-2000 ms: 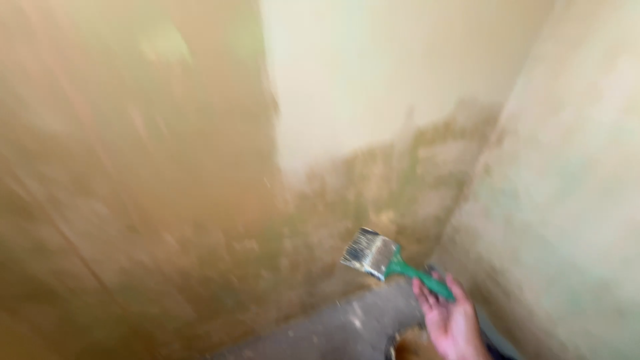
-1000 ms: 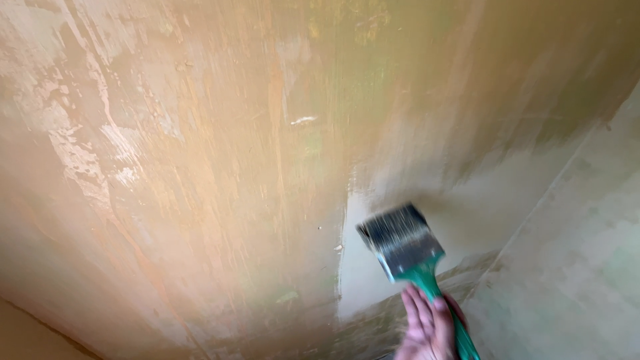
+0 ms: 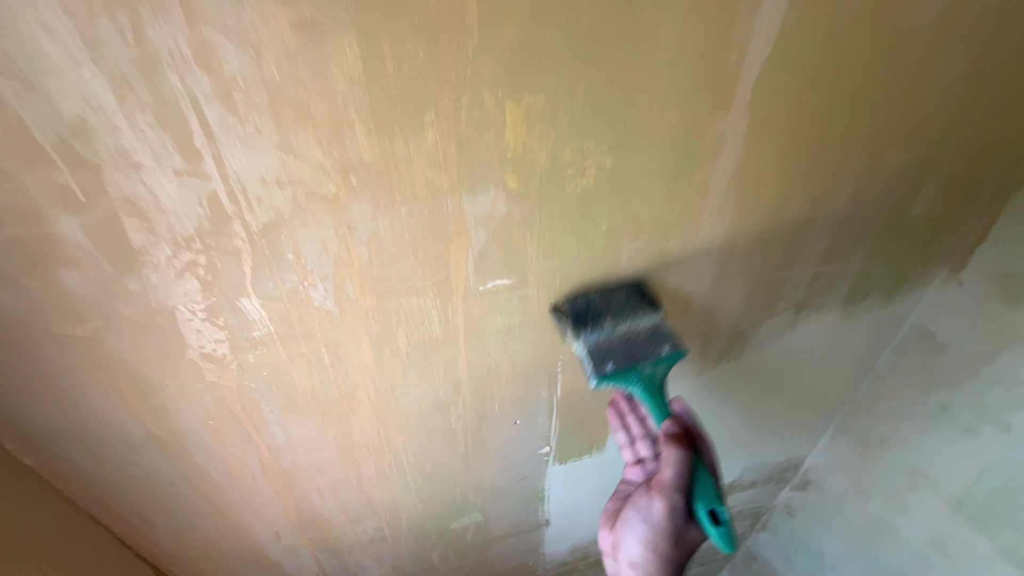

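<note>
My right hand (image 3: 652, 504) holds a wide flat paintbrush (image 3: 632, 340) by its green handle, palm turned towards me and thumb across the handle. The dark bristles point up and to the left, a little blurred, in front of the damp, stained wall (image 3: 416, 240); I cannot tell whether they touch it. Below the brush, a pale patch (image 3: 584, 496) has a straight left edge and a darker olive area at its upper left. My left hand is not in view.
A mottled pale green wall (image 3: 920, 440) meets the stained wall in a slanting corner at the right. Shiny peeled streaks (image 3: 208, 320) run down the left part. A brown surface (image 3: 56, 520) shows at the bottom left.
My right hand has raised the brush from low by the corner to higher on the stained wall. Darker colour now covers the upper left of the pale patch. The view has shifted a lot.
</note>
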